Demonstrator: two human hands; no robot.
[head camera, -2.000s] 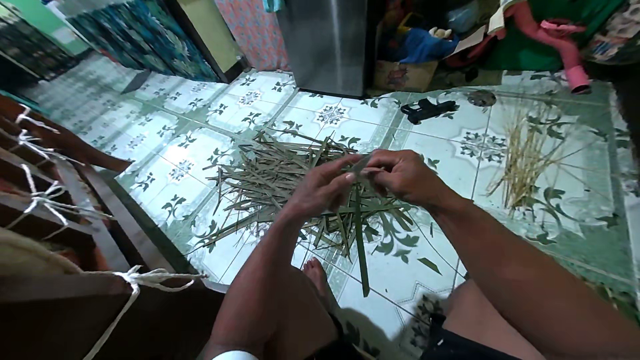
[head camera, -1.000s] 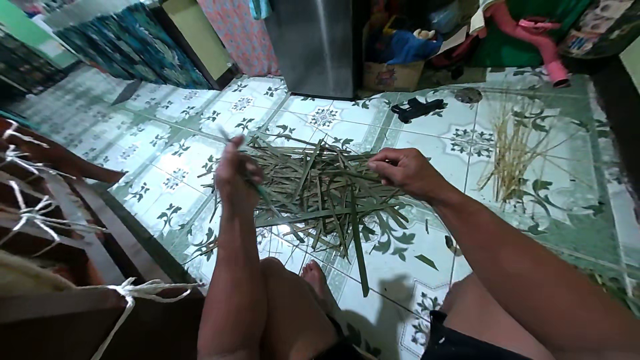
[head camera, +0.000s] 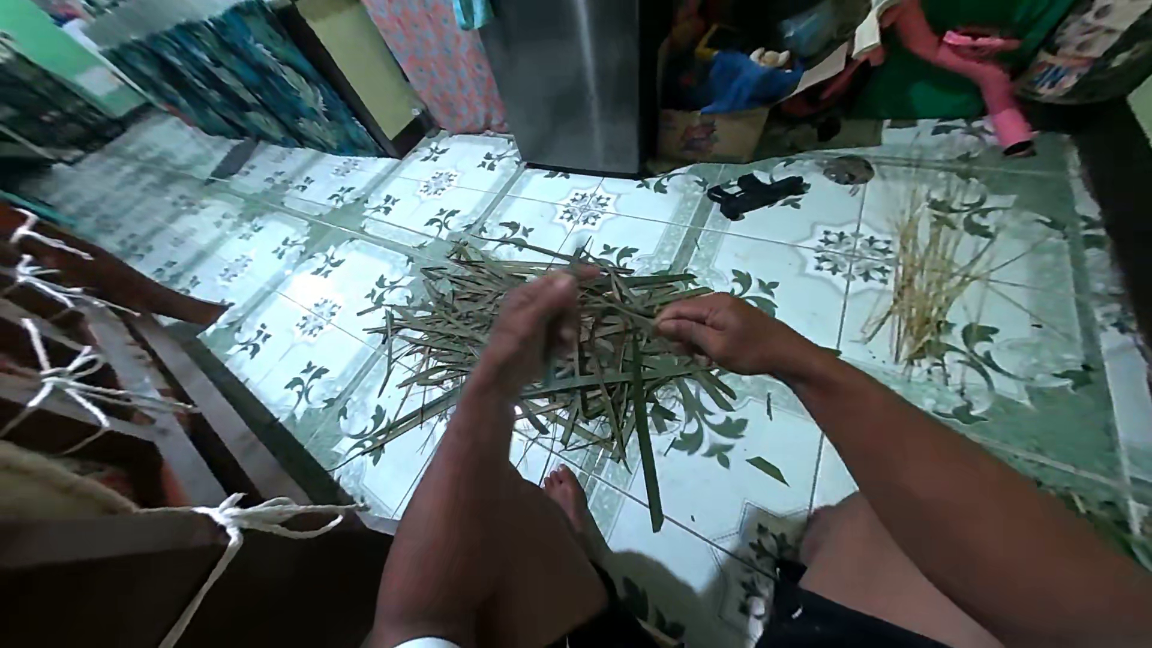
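Observation:
A heap of narrow dried leaf strips lies loosely on the tiled floor below my hands. My right hand pinches the end of a thin leaf strip between thumb and fingers, at the heap's right side. Over the middle of the heap, my left hand is curled and blurred; a thin dark item shows at its palm, too unclear to name. One longer green strip hangs out of the heap towards my feet. A small cut leaf piece lies apart on the floor.
Pale thin fibres lie in a bundle on the right. A black object rests on the tiles beyond the heap. Farther back stand a grey cabinet or refrigerator and a cardboard box. White cords are tied to the wooden frame on the left.
Both hands were together over the heap two seconds ago. My left hand then moved away to the left and is now back nearer my right hand, which has stayed over the heap's right side.

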